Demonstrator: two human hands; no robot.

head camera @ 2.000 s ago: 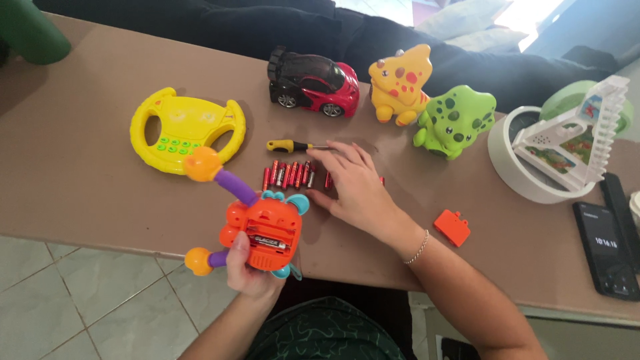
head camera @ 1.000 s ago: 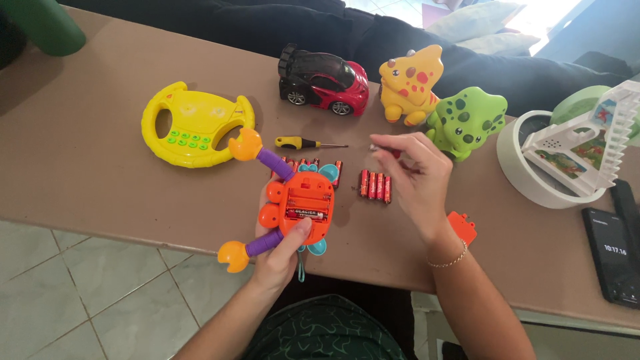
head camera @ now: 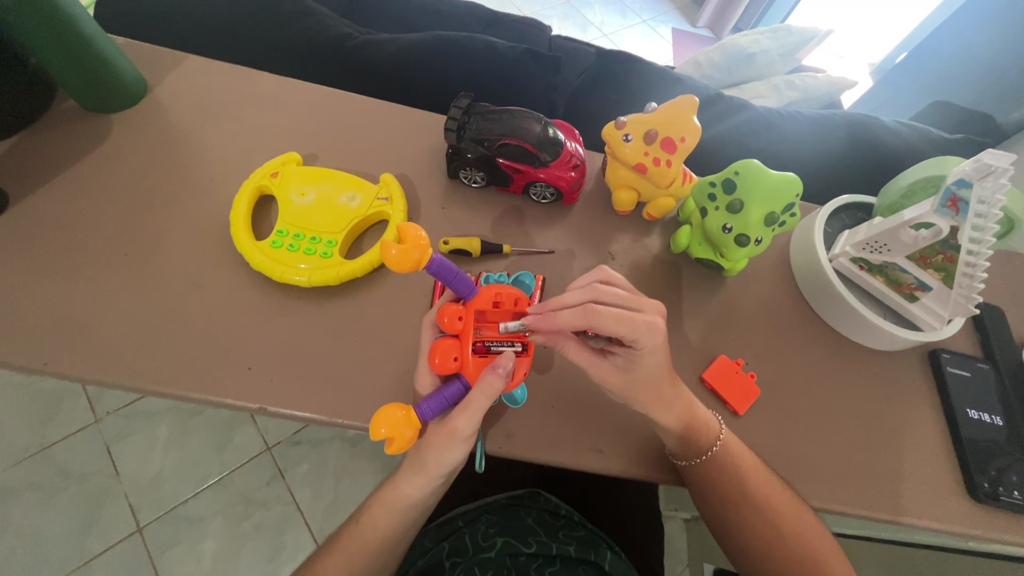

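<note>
My left hand (head camera: 456, 392) holds an orange plastic crab toy (head camera: 490, 308) with purple arms and yellow-orange claws, its battery compartment uncovered. One battery (head camera: 498, 346) lies in the lower slot, beside my left thumb. Between the fingertips of my right hand (head camera: 612, 332) is a second battery (head camera: 512, 326), held at the upper slot. Whether it is seated cannot be told. Red batteries (head camera: 438, 293) on the table are mostly hidden behind the toy. The orange battery cover (head camera: 731, 385) lies right of my right hand. A yellow-and-black screwdriver (head camera: 472, 247) rests beyond the toy.
A yellow toy steering wheel (head camera: 320, 192) lies at left. Along the far side stand a red-and-black toy car (head camera: 520, 152), a yellow dinosaur toy (head camera: 652, 156) and a green one (head camera: 738, 216). A white round container (head camera: 816, 280) and a phone (head camera: 980, 424) are at right.
My right hand has gone from the batteries on the table to the crab toy's open compartment, bringing a battery. My left hand still holds the toy.
</note>
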